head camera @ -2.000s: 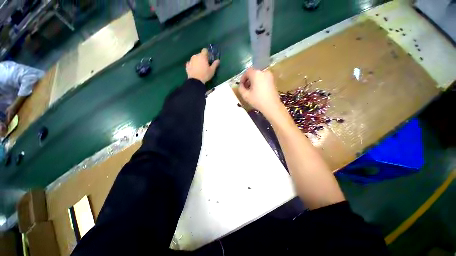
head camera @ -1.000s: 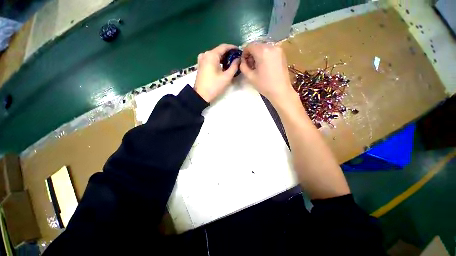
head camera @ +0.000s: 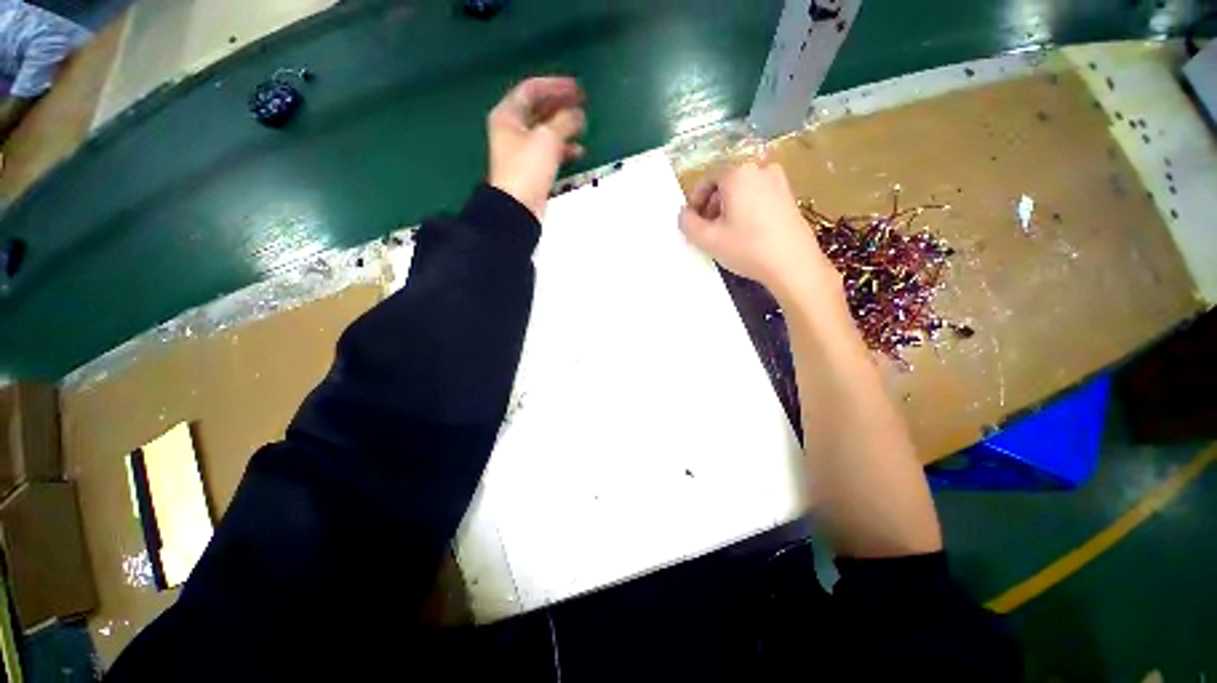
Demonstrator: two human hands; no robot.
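Note:
My left hand is over the near edge of the green belt, fingers loosely bent and apart, with nothing visible in it. My right hand is above the far right corner of the white board, fingers curled in; whether it holds a small part is hidden. The tangled red-black pile of components lies right of my right forearm. A round dark-blue unit with a thin lead sits on the belt at upper left. Another dark unit is cut off by the top edge.
The green conveyor belt runs beyond the bench. A pale metal upright stands ahead. A pale scrap lies on cardboard. A blue bin is below right. A yellow-and-black pad and boxes are left. A person's sleeve shows upper left.
The dark-blue unit that was between both hands is out of my left hand. My left hand has moved up and left over the belt; my right hand has drawn back right, and the hands are apart.

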